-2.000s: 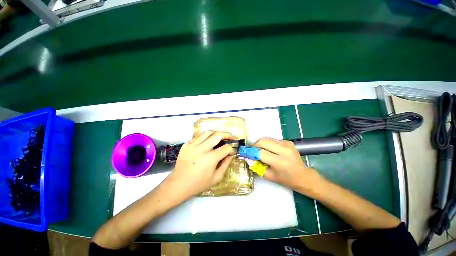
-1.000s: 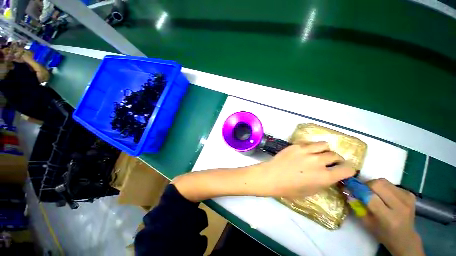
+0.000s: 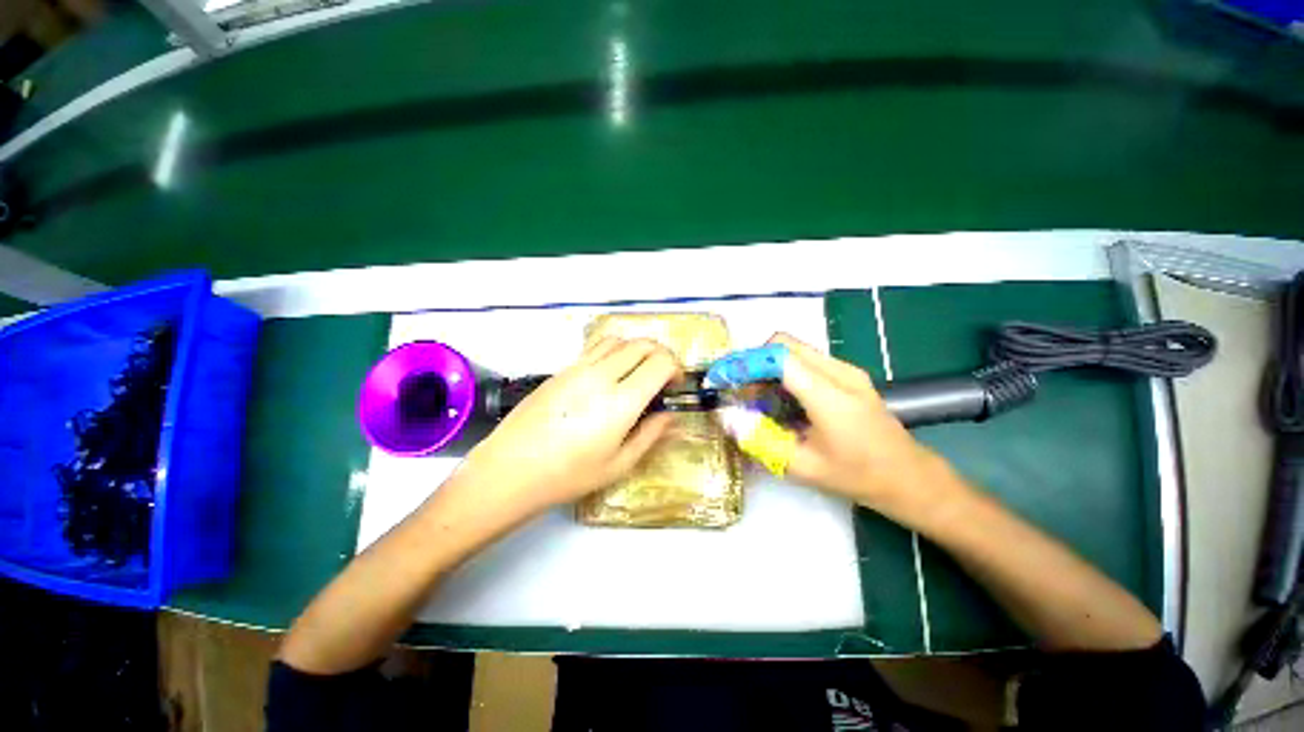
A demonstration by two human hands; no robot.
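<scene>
A hair dryer head with a purple ring [image 3: 416, 398] lies at the left of the white mat. Its black inner handle frame [image 3: 518, 392] runs right, under my left hand [image 3: 572, 426], whose fingers grip it over the gold-brown padded block [image 3: 664, 493]. My right hand [image 3: 818, 423], with blue and yellow finger covers, holds the black part at the join from the right. The dark grey handle tube [image 3: 935, 401] extends right from behind my right hand, with its bundled power cord [image 3: 1108, 348]. The exact contact at the fingertips is partly hidden.
A blue bin [image 3: 203, 443] with small black parts stands at the left. A pale-edged tray [image 3: 1171, 472] with more handles and cords is at the right. The white mat [image 3: 501, 579] lies under the block. A green conveyor belt [image 3: 658, 186] runs behind a white rail.
The view swung left, then back to centre. The fingers of my right hand are more spread around the black part than before. Both hands remain on the work over the block.
</scene>
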